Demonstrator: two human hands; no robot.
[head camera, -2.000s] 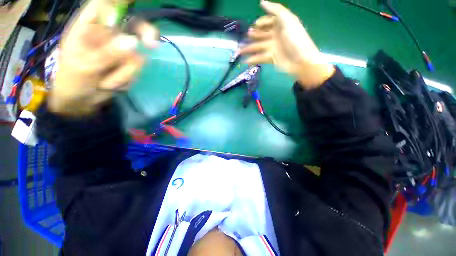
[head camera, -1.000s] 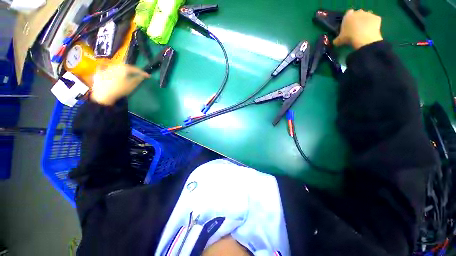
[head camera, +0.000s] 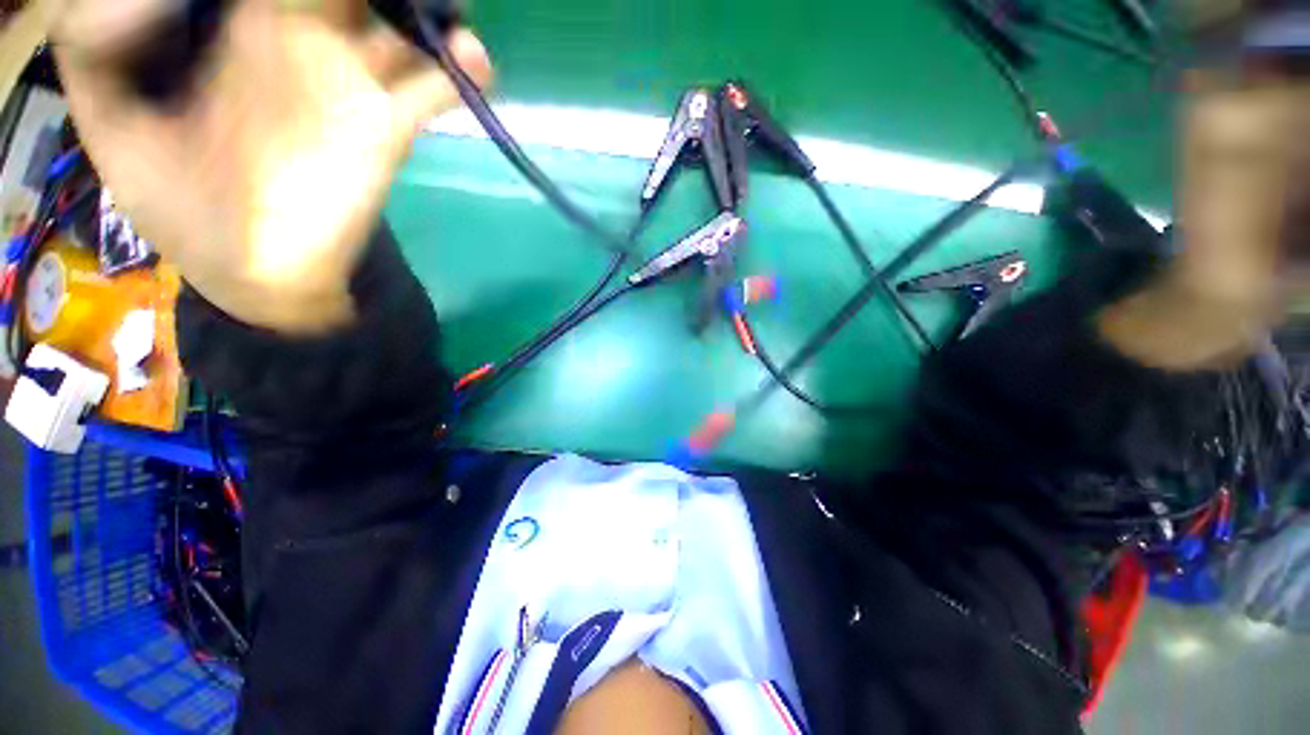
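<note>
My left hand is large and blurred at the upper left. It holds a dark battery clamp, partly cut off by the top edge, and a black cable lead runs down from it. My right hand is strongly blurred at the right edge, around a dark clamp-like thing; a blurred lead with a red and blue end slants down-left from its side. Several battery clamps lie on the green mat between the hands. Another clamp lies near my right sleeve.
The blue basket at lower left holds black leads. An orange-brown board carries a yellow-orange roll and a small white box. Part of the pile of leads and a red bin show at right.
My left hand has come up and nearer the camera, now with a clamp and lead. My right hand has moved right with a dark clamp. The view has shifted, and the green packet is no longer visible.
</note>
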